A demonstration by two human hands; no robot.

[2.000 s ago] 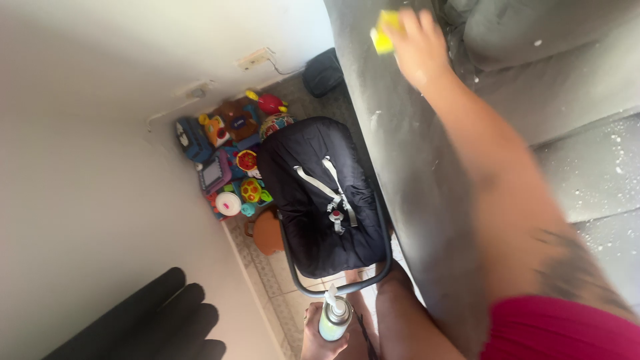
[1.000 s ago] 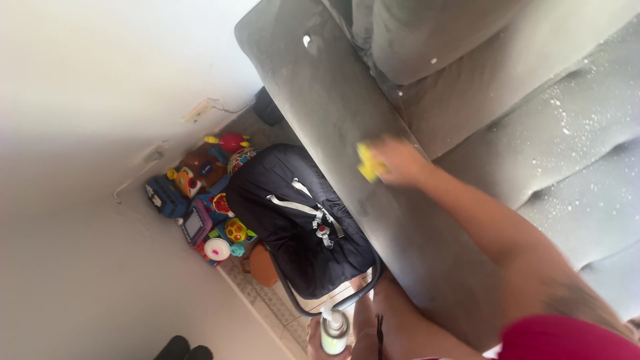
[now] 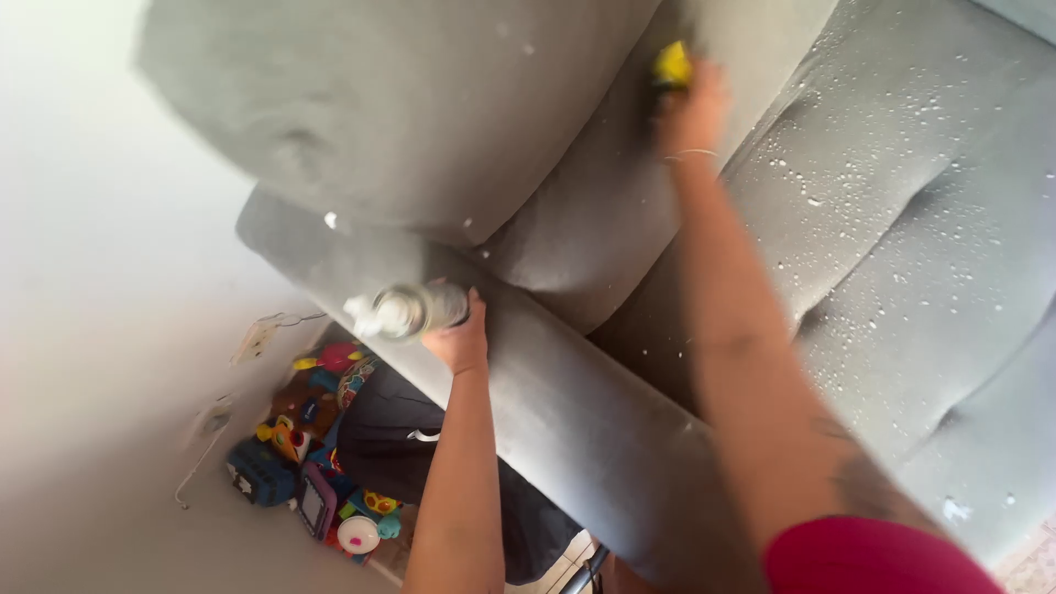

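My right hand [image 3: 693, 103] grips a yellow sponge [image 3: 674, 64], dark on its underside, against the backrest of the grey upholstered sofa [image 3: 577, 396]; both are somewhat blurred. Over the sofa's arm, my left hand [image 3: 462, 330] is closed around a spray can or bottle [image 3: 421, 309] with white foam at its top, which points to the left. White foam specks dot the seat cushions [image 3: 858, 165], and a few small blobs lie on the arm and back cushion [image 3: 371, 107].
A black baby seat [image 3: 388, 429] with pale straps stands beside the sofa arm, partly hidden by my left forearm. Colourful toys [image 3: 285, 437] are piled between it and the white wall [image 3: 99, 247], which carries an outlet [image 3: 257, 340] with a cable.
My right hand with the sponge has gone from the sofa arm to the backrest. My left hand has raised the can from beside the baby seat to over the arm. The view has shifted towards the sofa.
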